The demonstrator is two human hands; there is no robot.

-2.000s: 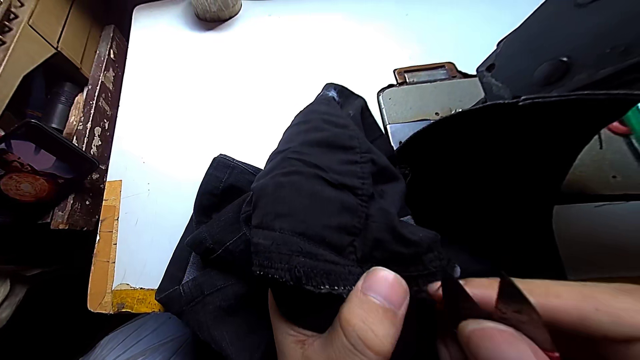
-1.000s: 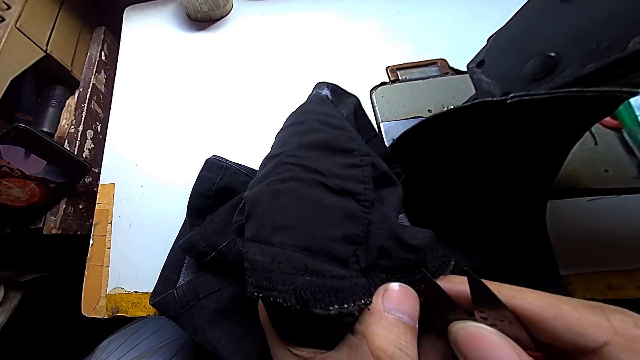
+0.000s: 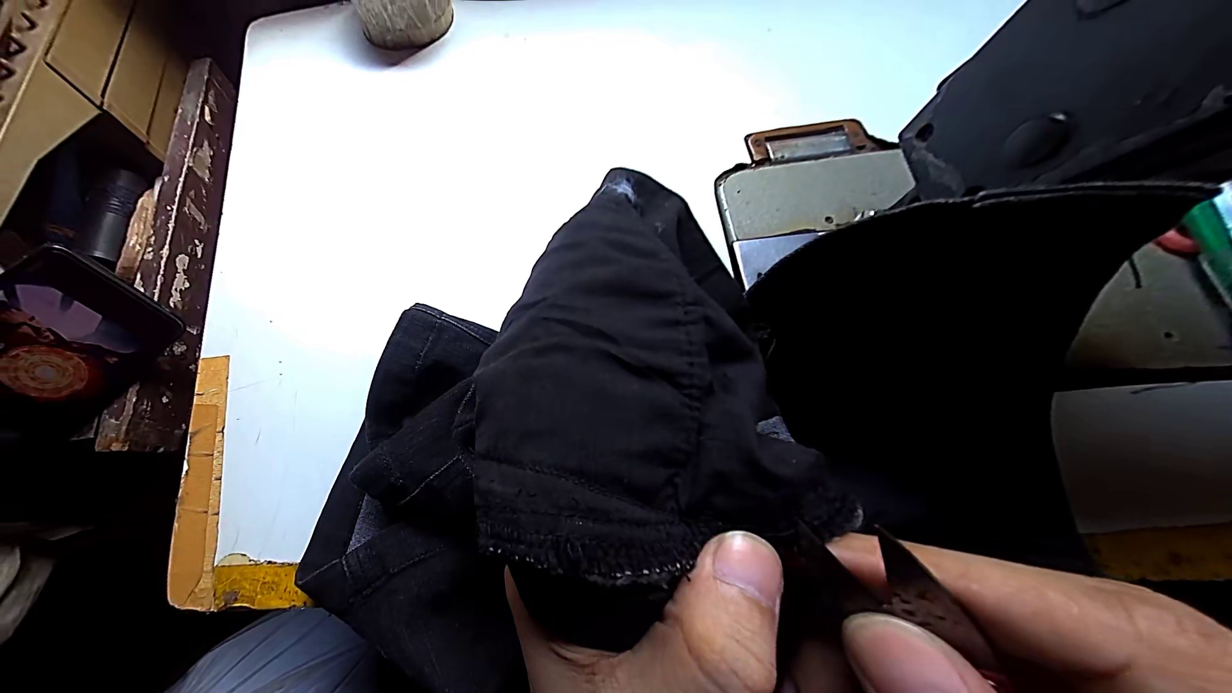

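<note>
A black garment with a frayed, stitched edge lies bunched at the front of a white table. My left hand pinches that edge, thumb on top, with the other fingers mostly under the cloth. Just right of it, my right hand holds small dark metal thread snips between thumb and forefinger. Their two pointed blades stand apart at the cloth's edge, one tip against the dark fabric. More black cloth spreads to the right.
Behind the cloth at the right is a sewing machine with its metal bed plate. A round, worn object stands at the back of the white table. Cardboard boxes and a dark tray-like object are at the left.
The snips' blades, closer to each other one second ago, are now wider apart. My left hand keeps its pinch on the cloth edge.
</note>
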